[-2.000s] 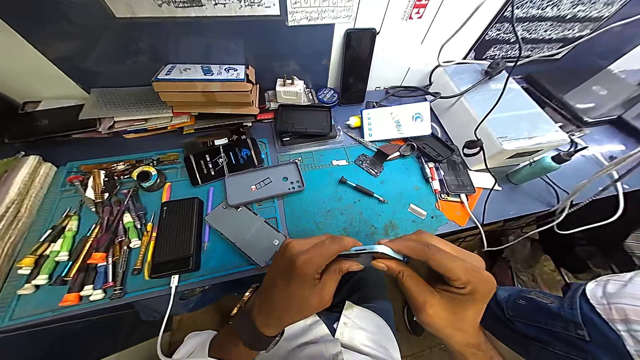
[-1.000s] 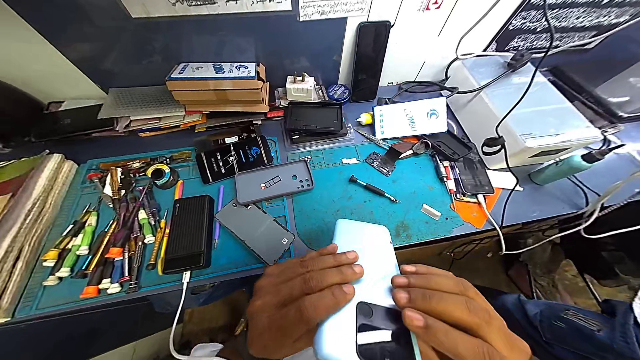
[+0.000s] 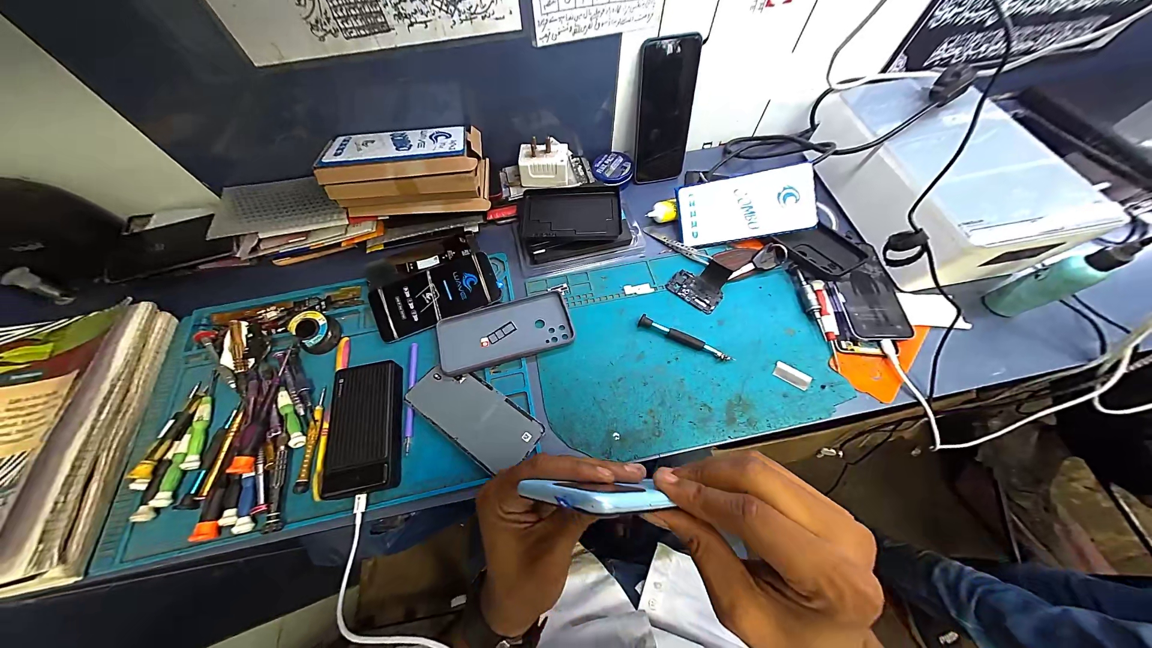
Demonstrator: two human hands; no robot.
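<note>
A light-blue smartphone (image 3: 603,498) is held nearly edge-on above my lap, just off the front edge of the bench. My left hand (image 3: 540,531) grips its left end, fingers over the top and thumb below. My right hand (image 3: 774,540) pinches the other end between thumb and fingers and covers part of it. Beyond them on the teal mat (image 3: 702,405) lie a small screwdriver (image 3: 686,338), a short metal strip (image 3: 793,375) and a small circuit board with a flex cable (image 3: 696,292). A grey phone back panel (image 3: 477,418) lies near my left hand, under a grey phone case (image 3: 506,333).
Several screwdrivers (image 3: 243,450) and a black power bank (image 3: 362,430) with a white cable lie at left, beside stacked papers (image 3: 99,432). Cardboard boxes (image 3: 405,180) stand behind. At right are a plugged-in phone (image 3: 873,306), a green bottle (image 3: 1035,288), a white box-shaped unit (image 3: 972,180) and loose cables.
The light-blue phone, its back tilted into view a second ago, is now nearly level and seen edge-on. Both hands have shifted from lying over its sides to pinching its ends.
</note>
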